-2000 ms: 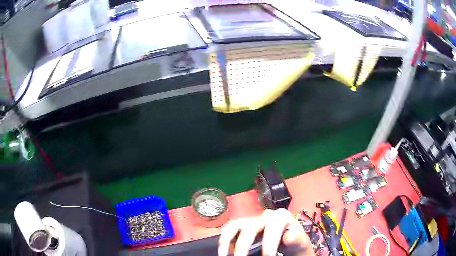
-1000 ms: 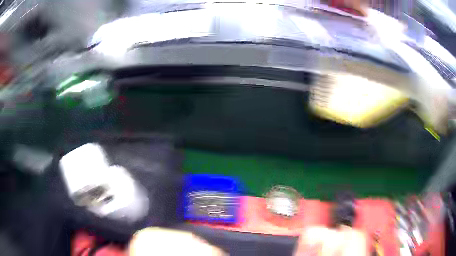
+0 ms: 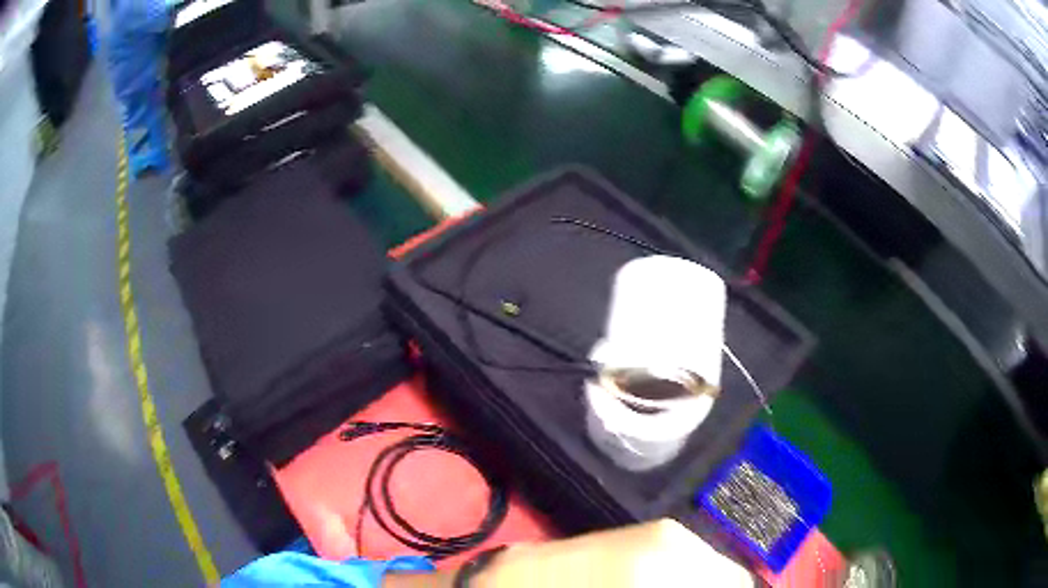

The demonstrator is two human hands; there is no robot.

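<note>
My left hand (image 3: 644, 559) reaches in from the bottom edge, with a blue sleeve and a dark band at the wrist. Its fingers are cut off or hidden, so I cannot tell what it holds. My right hand is out of the picture. Right of my left hand, a blue bin (image 3: 821, 487) holds a heap of tiny silvery screws. Two fat white rolls (image 3: 667, 308) rest on a black foam tray (image 3: 540, 236) above my hand, with a thin dark cable beside them.
A black cable (image 3: 496, 505) lies coiled on the red mat (image 3: 328, 488). Black foam blocks (image 3: 276, 287) stand at the left, with more stacked behind. A green spool (image 3: 768, 161) hangs at the upper right. A glass dish (image 3: 870, 571) shows at the bottom edge. A person's blue-clothed legs (image 3: 136, 69) are far left.
The view has swung left, bringing in the floor, foam stacks and coiled cable. The bin and dish now sit lower right. My right hand has left the picture; my left sleeve now shows.
</note>
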